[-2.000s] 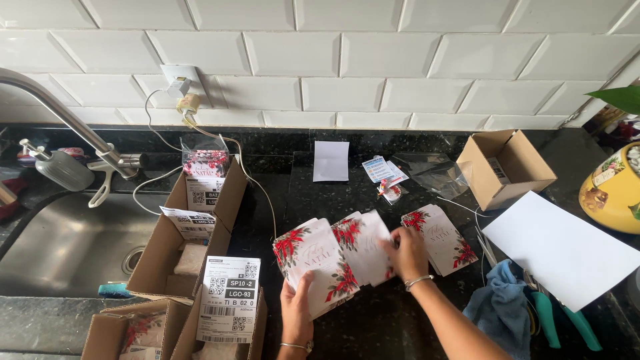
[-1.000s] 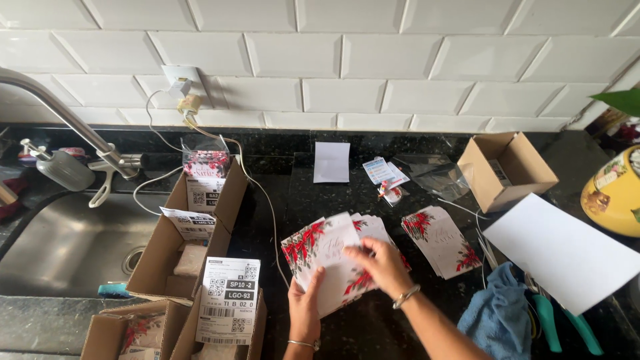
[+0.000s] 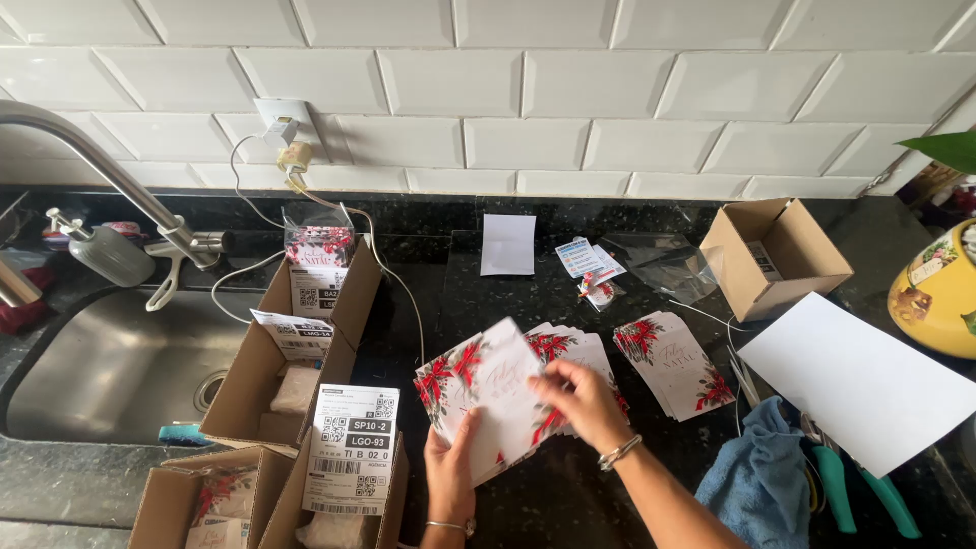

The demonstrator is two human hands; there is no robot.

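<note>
My left hand (image 3: 451,465) holds a fanned stack of white Christmas cards (image 3: 496,404) with red bows and green leaves, its thumb on the front. My right hand (image 3: 583,404) pinches the right edge of the top card, which lies over that stack. Behind my right hand, a second pile of the same cards (image 3: 583,351) rests on the black granite counter. Farther right, a third, slightly spread pile (image 3: 675,366) lies on the counter, touched by neither hand.
Open cardboard boxes (image 3: 351,313) with printed labels stand left, beside a steel sink (image 3: 130,366). Small printed cards (image 3: 583,259), plastic film (image 3: 663,263), a blank sheet (image 3: 862,381), an empty box (image 3: 778,259), a blue cloth (image 3: 759,480), teal-handled tool (image 3: 835,488) and yellow pot (image 3: 934,290) lie rightward. A white cable (image 3: 396,274) crosses the counter.
My right hand was at the middle pile two seconds ago. It has moved left to the stack in my left hand, where a card now overlaps the others.
</note>
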